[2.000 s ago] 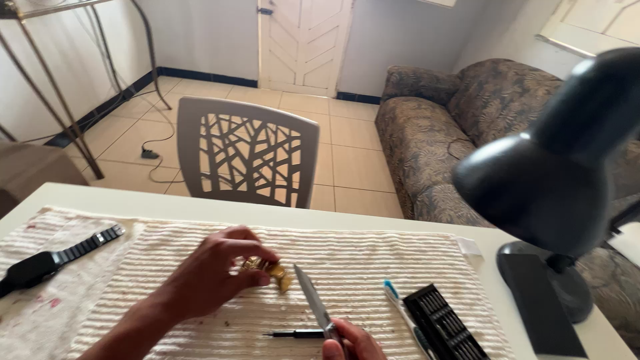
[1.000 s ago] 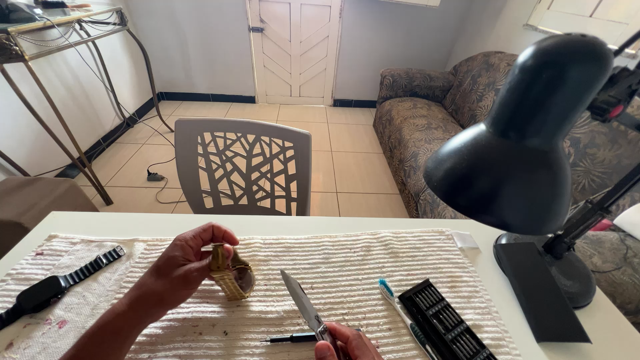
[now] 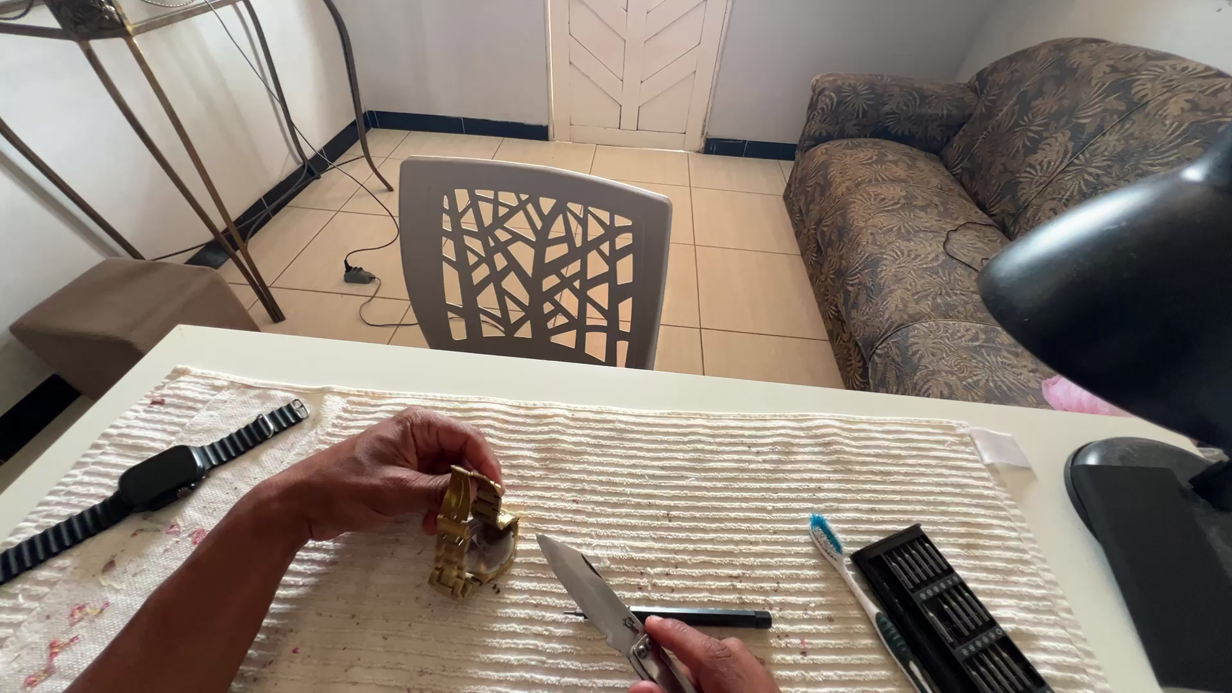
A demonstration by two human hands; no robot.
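Observation:
My left hand (image 3: 395,472) grips a gold-coloured wristwatch (image 3: 472,539) by its metal bracelet, with the round case hanging low over the ribbed cloth (image 3: 597,462). In my right hand (image 3: 707,659) is a folding knife (image 3: 602,602), its blade unfolded and pointing up and left toward the watch without touching it. A thin black screwdriver (image 3: 707,617) lies on the cloth, partly behind the blade. Further right are a toothbrush (image 3: 866,597) and a black case of screwdriver bits (image 3: 953,611). A black smartwatch (image 3: 164,476) rests at the left of the cloth.
A black desk lamp (image 3: 1126,260) leans in from the right, its base (image 3: 1145,568) on the white table (image 3: 404,361). Beyond the far edge stand a plastic chair (image 3: 539,260), a patterned sofa (image 3: 895,241) and a brown ottoman (image 3: 144,308).
The gold watch, lower in my left hand two seconds ago, was lifted and now hangs turned another way. The knife stays in my right hand. The view has shifted slightly.

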